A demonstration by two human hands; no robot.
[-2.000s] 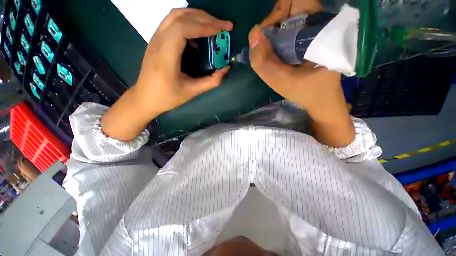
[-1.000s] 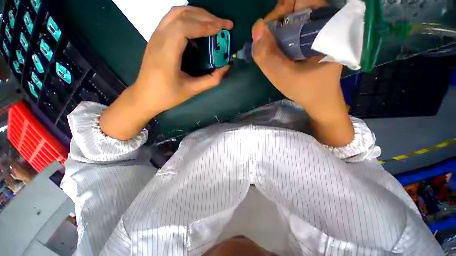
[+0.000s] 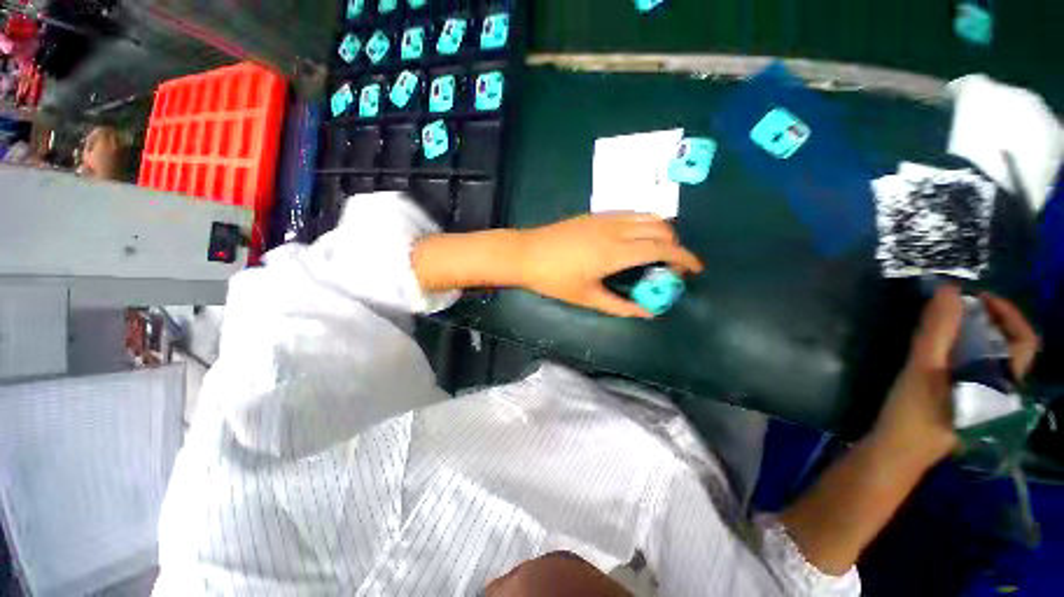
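Note:
My left hand (image 3: 595, 262) holds a teal housing (image 3: 657, 292) with a dark block at its side, low over the green bench mat. My right hand (image 3: 947, 350), at the far right, holds the grey dispensing syringe (image 3: 980, 338) with its front end at the near edge of a black-speckled white paper (image 3: 933, 222). The white wrap (image 3: 984, 404) and green adapter (image 3: 998, 429) show behind the hand. The needle tip cannot be made out. A teal housing (image 3: 692, 161) lies at the edge of a white paper sheet (image 3: 634, 173). Another teal housing (image 3: 779, 134) lies on a blue sheet (image 3: 811, 181).
A black tray (image 3: 467, 163) with rows of teal parts stands beyond my left forearm. A red slotted tray (image 3: 210, 134) is left of it. A grey machine or cabinet (image 3: 105, 227) is at the left. Crumpled white tissue (image 3: 1009, 134) lies at the far right.
The view has turned and widened. My right hand has moved the syringe away from the housing, right to the speckled paper. My left hand still holds the teal housing.

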